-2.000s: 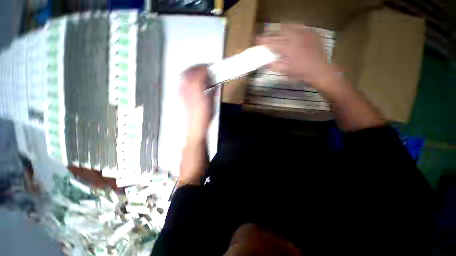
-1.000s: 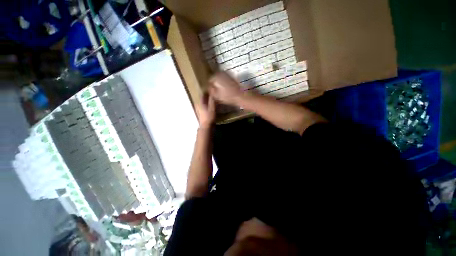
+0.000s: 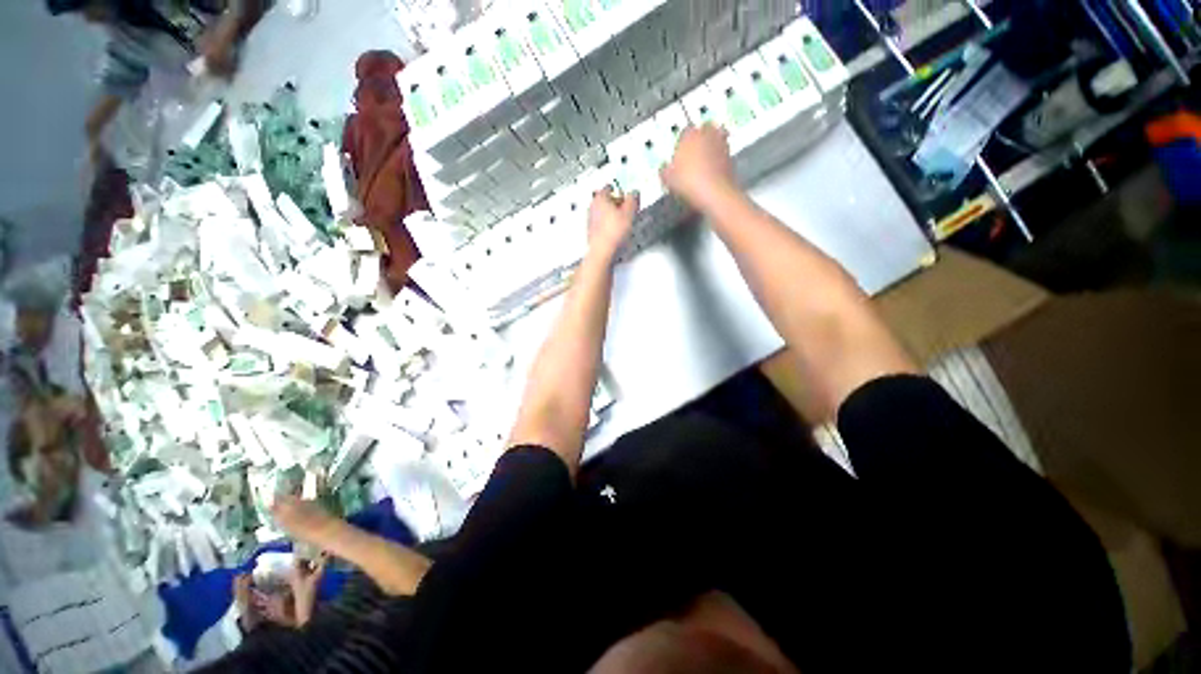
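The stack of small unit cartons (image 3: 527, 92) stands stepped at the back of the bench, with grey-white sides and green-marked tops. My left hand (image 3: 610, 221) is at the lower front step of the stack, fingers bent against the small boxes. My right hand (image 3: 701, 169) is a little farther right, its fingers on the green-marked tops. Several small boxes lie between the two hands. Whether either hand grips a box is too small to tell.
The open shipping carton (image 3: 955, 306) is at lower right, with white rows inside. A loose box pile (image 3: 237, 342) lies left, dark red cloth (image 3: 385, 165) beside it. Other people's hands (image 3: 306, 523) work at its near edge. A tool rack (image 3: 968, 125) is at upper right.
The view has swung toward the stack and loose pile. Both my hands have left the carton and are now at the stack's front. The white strip held earlier is no longer in them.
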